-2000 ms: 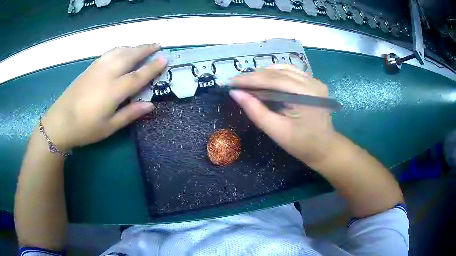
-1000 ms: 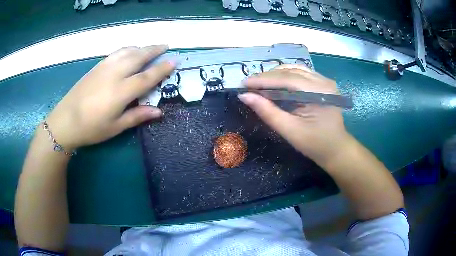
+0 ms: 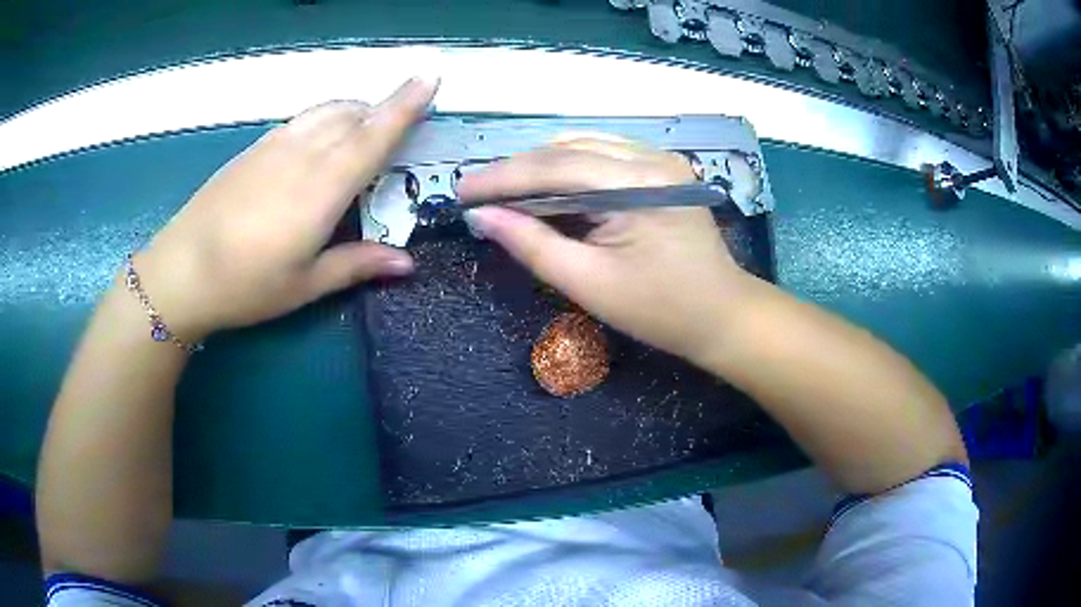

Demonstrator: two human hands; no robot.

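Note:
A silver-grey metal strip (image 3: 569, 133) lies along the far edge of a black tray (image 3: 439, 391). My left hand (image 3: 267, 219) rests over the strip's left end, thumb and fingers spread around it. My right hand (image 3: 616, 237) holds grey tweezers (image 3: 616, 199) like a pen, their tips at a dark station (image 3: 436, 211) near the strip's left end. The right fingers hide the strip's middle. A round heap of copper-coloured parts (image 3: 570, 355) sits on the tray just below my right hand. Whether the tips hold a part cannot be told.
Fine pale specks lie scattered over the tray. Beyond the white rail (image 3: 522, 85), another metal strip (image 3: 818, 53) lies on the far green surface. A small metal knob with a rod (image 3: 946, 180) is at the right by the rail. The green worktop (image 3: 255, 439) surrounds the tray.
My right hand with the tweezers has moved left along the strip to a station near its left end. The strip, tray, heap and left hand appear shifted slightly right in view.

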